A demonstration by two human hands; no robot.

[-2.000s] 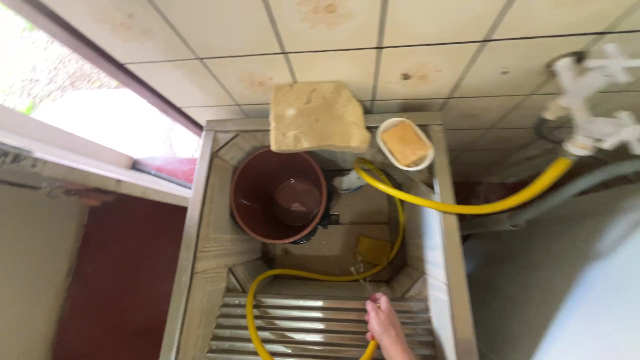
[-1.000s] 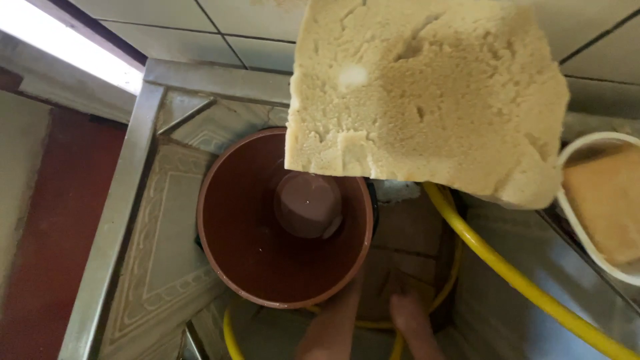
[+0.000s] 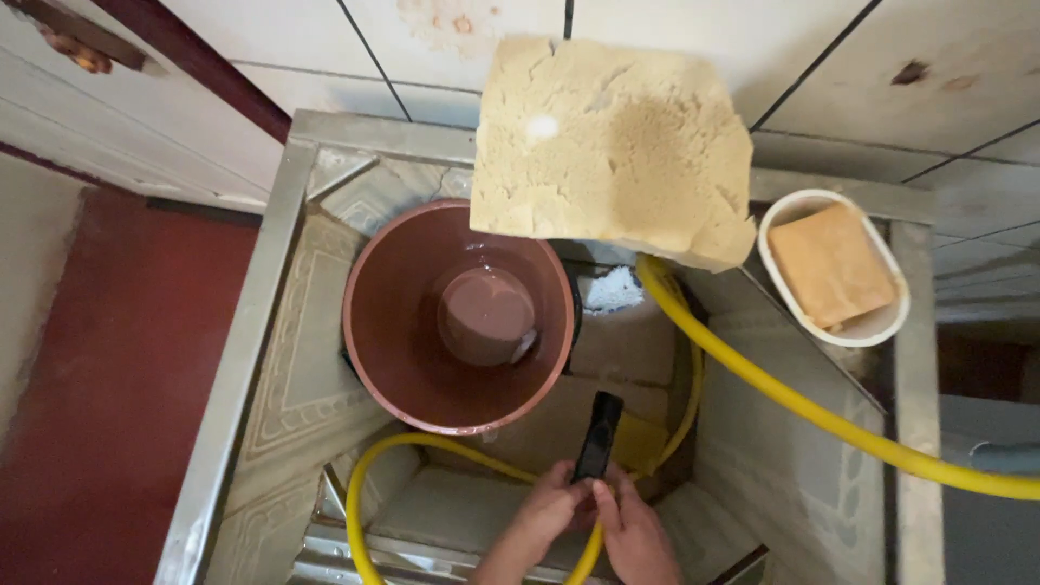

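My left hand grips a black nozzle or fitting, low in the tiled sink. Close beside it, my right hand holds the end of a yellow hose where it meets the black piece. The fingers of both hands almost touch, and some are hidden. A brown plastic bucket stands in the basin, up and left of my hands, with a small object at its bottom. The hose loops through the sink and rises over the right side. A yellow sponge or cloth lies behind the black piece.
A large beige foam block rests at the back rim, partly over the bucket. On the back right corner sits a white tub holding an orange block. A white brush or scrubber lies behind the bucket's right side. Metal edging borders the sink.
Two seconds ago one hand showed at the hose; now both hands are together there, and the black fitting shows between them. The view has moved nearer.
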